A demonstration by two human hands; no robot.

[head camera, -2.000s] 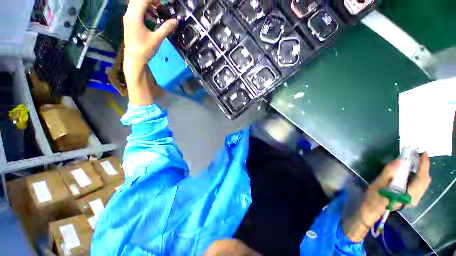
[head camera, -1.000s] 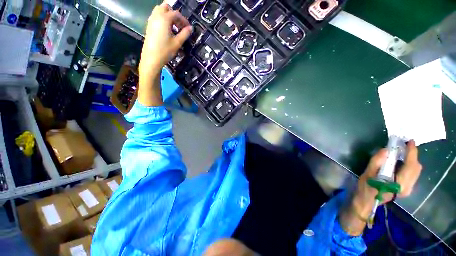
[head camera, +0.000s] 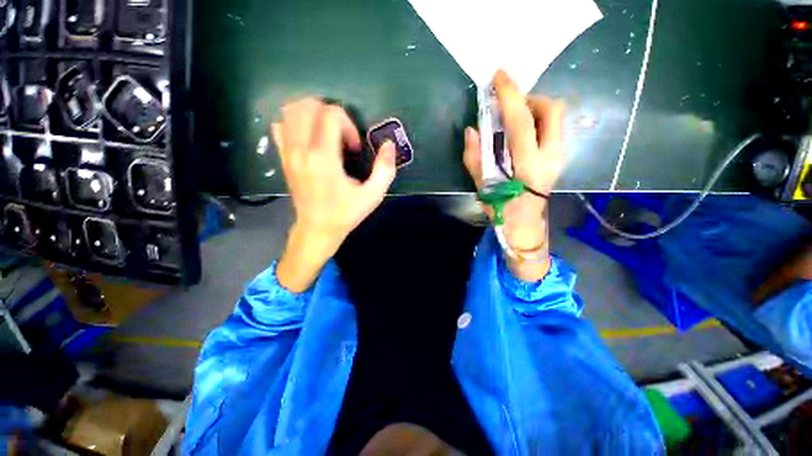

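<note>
My left hand (head camera: 331,169) is over the front part of the green bench, with its thumb at a small dark square watch case (head camera: 391,143) that has a light rim. The case shows its inner side upward; the other fingers are curled and partly hidden. My right hand (head camera: 523,160) is closed around a glue syringe (head camera: 491,142), which points away from me toward a white paper sheet (head camera: 525,36). The green adapter (head camera: 502,193) is at the syringe's rear, at my wrist. The needle tip cannot be made out.
A large black tray (head camera: 185,134) with rows of cases is at the left, jutting past the bench edge. A pale air hose (head camera: 663,232) curves at the right. A person's blue sleeve (head camera: 788,321) is at the far right. Cartons (head camera: 120,426) stand at lower left.
The view has swung right, so the tray is now at the left. My left hand has left the tray and is over the bench with a case. My right hand still holds the syringe.
</note>
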